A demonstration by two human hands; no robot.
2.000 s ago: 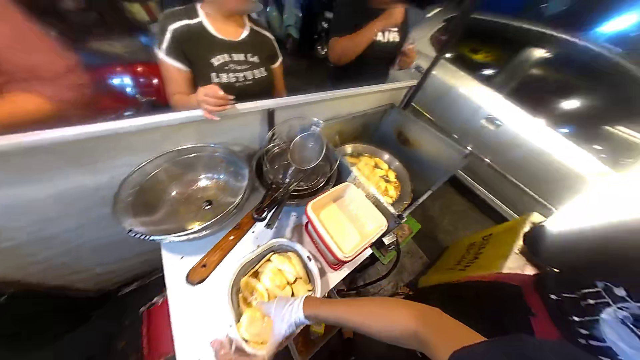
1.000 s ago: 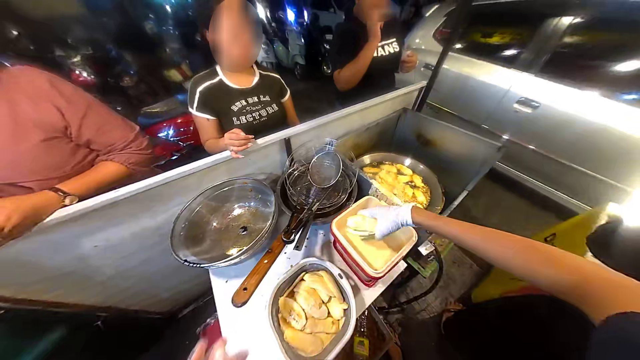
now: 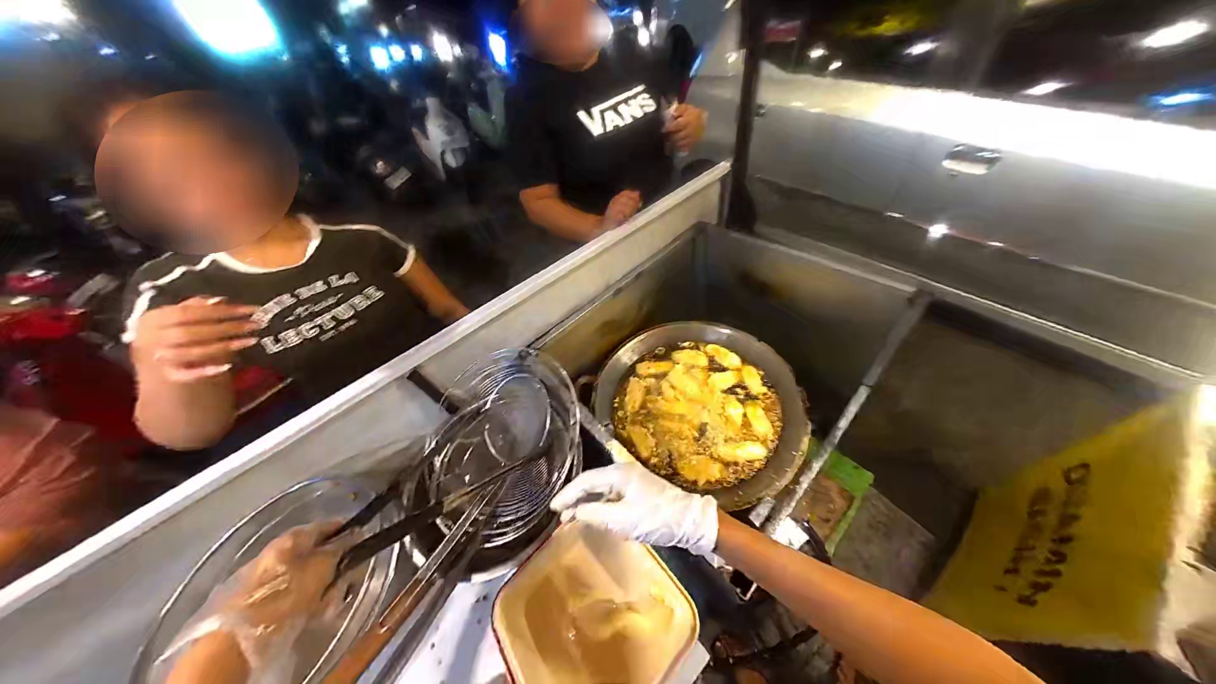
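Observation:
My left hand [image 3: 275,584], in a thin clear glove, closes around the dark handles of a metal utensil [image 3: 413,522], likely tongs, above a wire-rimmed basin. White-gloved, my right hand [image 3: 636,508] hovers over the far edge of a cream rectangular tub [image 3: 665,627] of pale batter, near the pan rim. Its fingers are bent, and whether they hold anything is unclear. In a round metal pan [image 3: 798,408], battered pieces [image 3: 703,385] fry in bubbling oil. Wire strainers [image 3: 532,475] stand left of the pan, with a wooden-handled tool [image 3: 380,636] leaning across.
The wire-rimmed basin [image 3: 166,617] is at lower left. A metal partition [image 3: 313,408] separates the cart from two people opposite. A metal bar [image 3: 845,427] runs right of the pan, beyond it a yellow cloth or sack [image 3: 1073,532] with writing. A car stands behind.
My right hand has moved from the bowl of pale pieces to the batter tub, then to the tub's far edge by the pan. My left hand has come up onto the utensil handles. The view has swung.

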